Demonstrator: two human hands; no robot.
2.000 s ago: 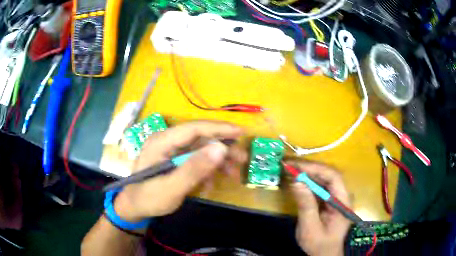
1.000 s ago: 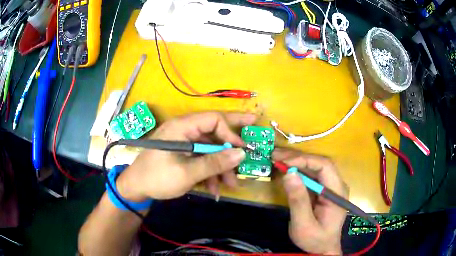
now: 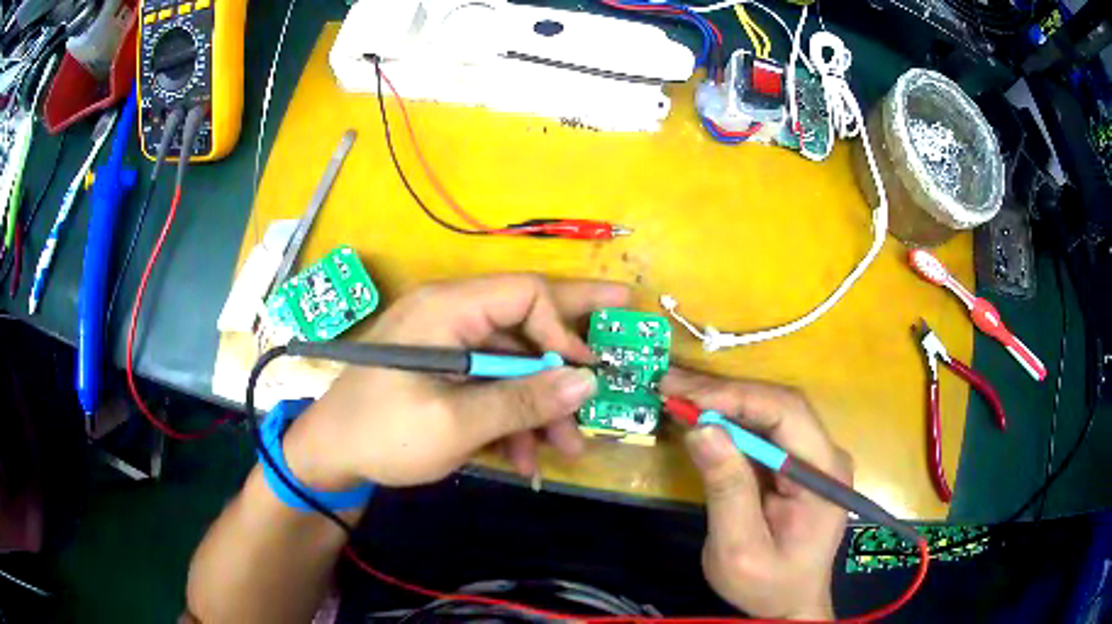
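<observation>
A small green circuit board (image 3: 628, 366) lies upright in the picture near the mat's front edge, solder side up. My left hand (image 3: 457, 378) grips a black and light-blue probe (image 3: 415, 357), its tip end over the board's left side; the exact contact is hidden by the fingers. My right hand (image 3: 768, 488) grips a probe with a red end (image 3: 762, 449), pointed at the board's right edge. Both hands are bare, with a blue band on the left wrist. The yellow-orange multimeter (image 3: 190, 79) stands at the upper left with both leads plugged in.
A second green board (image 3: 323, 296) and tweezers (image 3: 317, 201) lie left. A white housing (image 3: 512, 55) with alligator clips (image 3: 573, 229) is behind. A white cable (image 3: 841, 299), scrap tub (image 3: 937, 152), red-handled brush (image 3: 976, 311) and nippers (image 3: 945, 390) are right. A blue-handled tool (image 3: 104, 268) is far left.
Since two seconds ago, the left probe has swung from tilted to nearly level and come to the board. The view has shifted and sharpened. Over the last second the hands have barely moved.
</observation>
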